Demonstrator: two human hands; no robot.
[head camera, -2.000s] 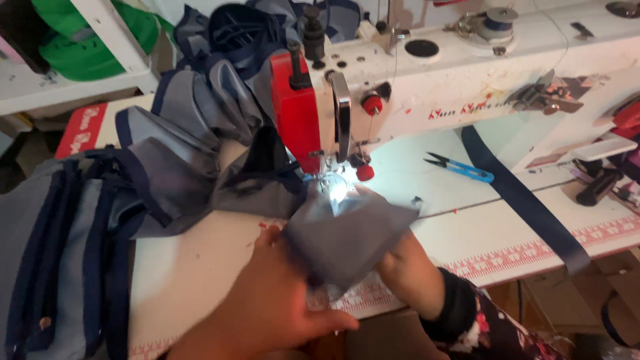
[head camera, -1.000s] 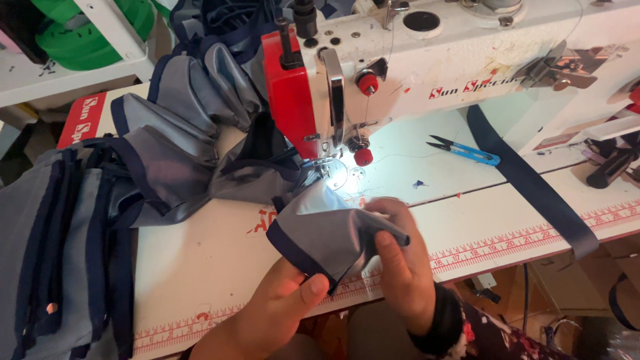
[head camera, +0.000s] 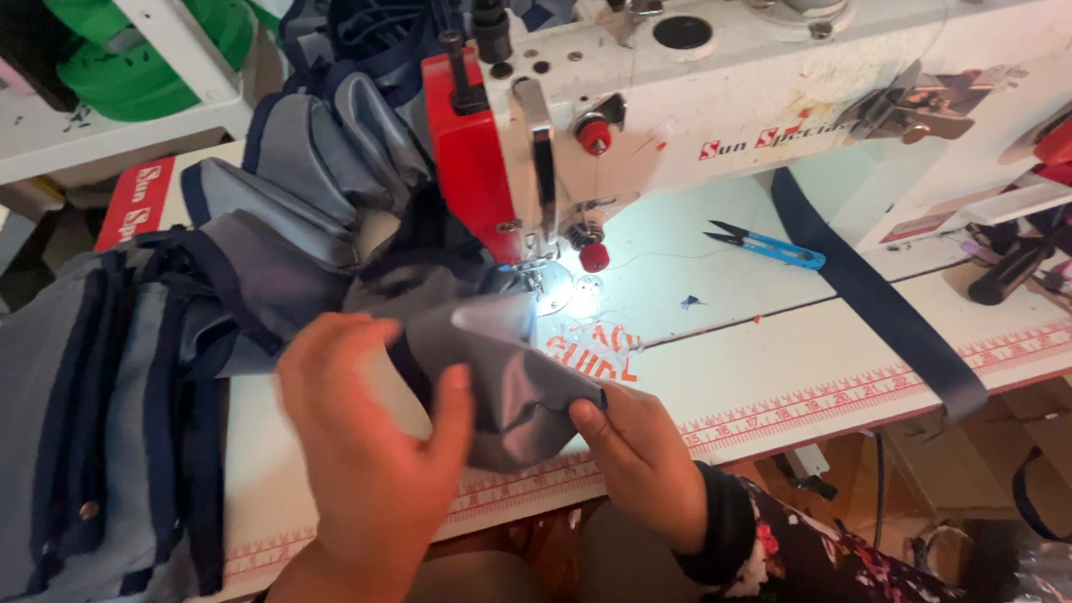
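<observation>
A grey fabric piece with navy edging (head camera: 511, 385) runs from the presser foot of a white sewing machine (head camera: 653, 126) toward me. My right hand (head camera: 641, 452) pinches its near right corner between thumb and fingers. My left hand (head camera: 368, 444), slightly blurred, is raised with thumb and fingers apart at the fabric's left side; whether it touches the cloth cannot be told. The needle area (head camera: 536, 272) is lit, and the cloth's far end lies beside it. More joined grey and navy pieces (head camera: 293, 167) lie bunched behind and left of the machine head.
Stacked grey and navy pieces (head camera: 109, 419) hang over the table's left front. Blue thread snips (head camera: 766, 244) lie under the machine arm, touching or close to a navy strip (head camera: 879, 318). A printed ruler (head camera: 787, 414) runs along the front edge. Green rolls (head camera: 142, 67) stand on a white shelf.
My left hand has let go of the fabric's near edge, where it held it one second ago, and has moved up and left with its fingers spread. My right hand still holds the corner.
</observation>
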